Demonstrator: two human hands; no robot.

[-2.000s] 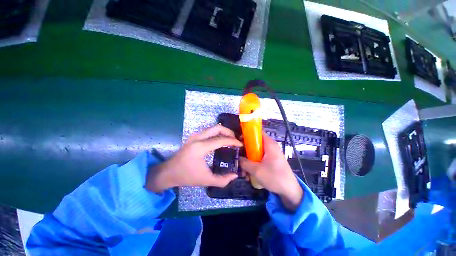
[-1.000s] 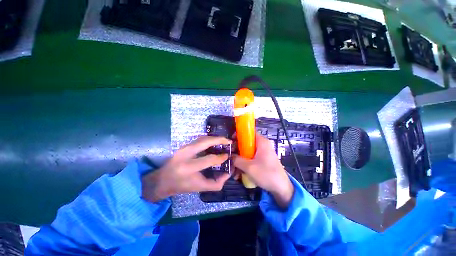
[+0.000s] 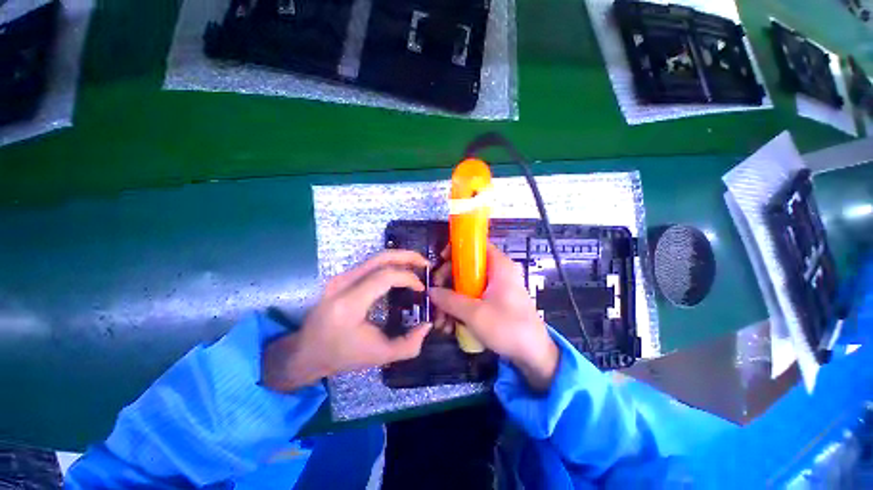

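Note:
A black plastic housing lies on a silvery bubble-wrap sheet in front of me. My right hand holds the orange electric screwdriver upright over the housing's middle, its black cord arching to the right. My left hand holds a small dark part by its ends between thumb and fingers, above the housing's left half. The part shows a thin pale edge. My right fingertips are close beside it; contact is unclear. The screwdriver's bit is hidden. White brackets sit on the housing's right side.
A round speckled dish stands right of the housing. More housings on sheets lie at the back left, back right and far right. A brown-grey surface shows at the lower right.
The housing and its sheet have shifted slightly left in view. The small part in my left hand has turned from showing its dark face to nearly edge-on. The screwdriver stays in my right hand.

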